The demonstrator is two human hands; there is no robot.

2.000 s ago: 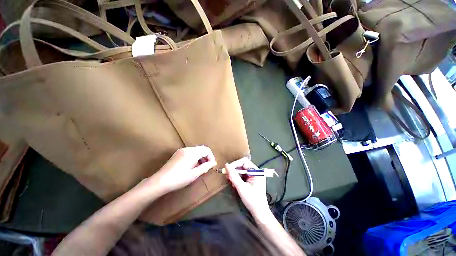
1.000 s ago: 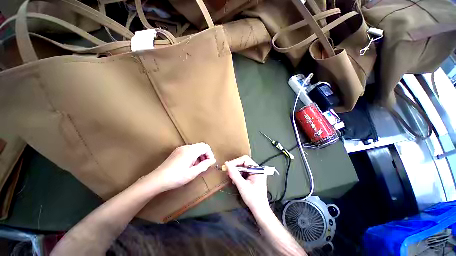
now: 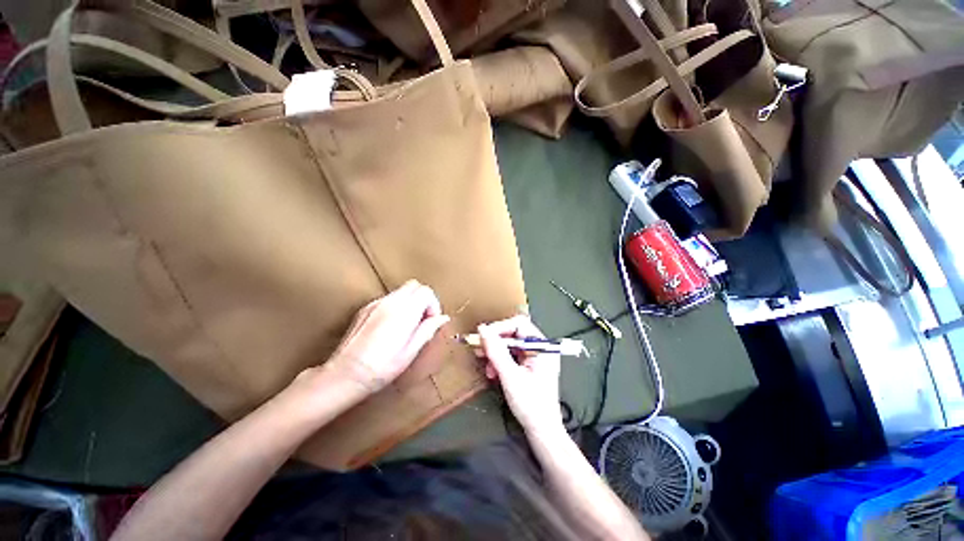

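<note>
A large tan tote bag [image 3: 243, 232] lies flat on the dark green table, its handles towards the far side. My right hand [image 3: 520, 370] holds a slim white and dark pen tool [image 3: 544, 346] like a pen, its tip close to the bag's surface near the lower right. My left hand [image 3: 391, 333] rests on the bag just left of the tip, thumb and fingertips together. A fine loose thread shows near its fingertips; whether the fingers pinch it is too small to tell.
A second pen tool [image 3: 588, 311] with a black cord lies on the green table [image 3: 571, 201]. A red can [image 3: 668, 264], a white cord and a small fan [image 3: 647, 470] are to the right. More tan bags [image 3: 719, 159] lie at the back. A blue crate [image 3: 846, 497] is at lower right.
My left hand has moved slightly up and away from me over the bag. My right hand and the pen tool have shifted slightly up. The bag lies nearly as before.
</note>
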